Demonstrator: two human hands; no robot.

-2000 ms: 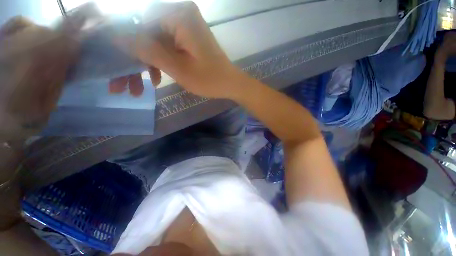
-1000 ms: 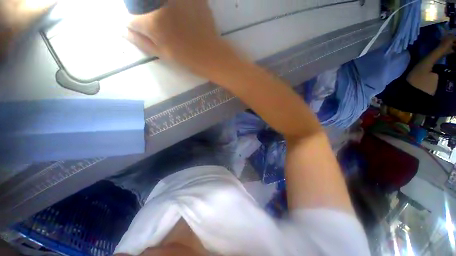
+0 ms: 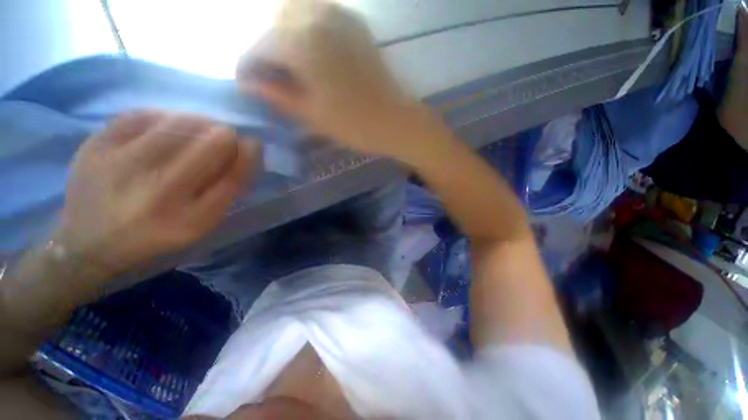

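The light blue fabric piece (image 3: 57,98) lies bunched and curved across the left of the white sewing table, its right end near the grey ruled edge. My left hand (image 3: 160,176) is blurred, with fingers curled on the fabric near its right end, gripping it. My right hand (image 3: 316,74) is blurred too, just beyond and to the right, its fingertips at the fabric's far right edge; whether it pinches the cloth is hard to tell. White lamp glare (image 3: 180,33) washes out the bed behind the fabric. The needle area cannot be made out.
The ruled table edge (image 3: 525,90) runs up to the right. Light blue strips (image 3: 603,164) and a white tape (image 3: 644,66) hang at its right end. A blue perforated basket (image 3: 148,344) is below left. Part of another person's arm (image 3: 734,90) shows at the far right.
My left hand has come in from the upper left onto the fabric. The fabric has moved up and is now bunched instead of flat. My right hand has left the glare and come to the fabric's end.
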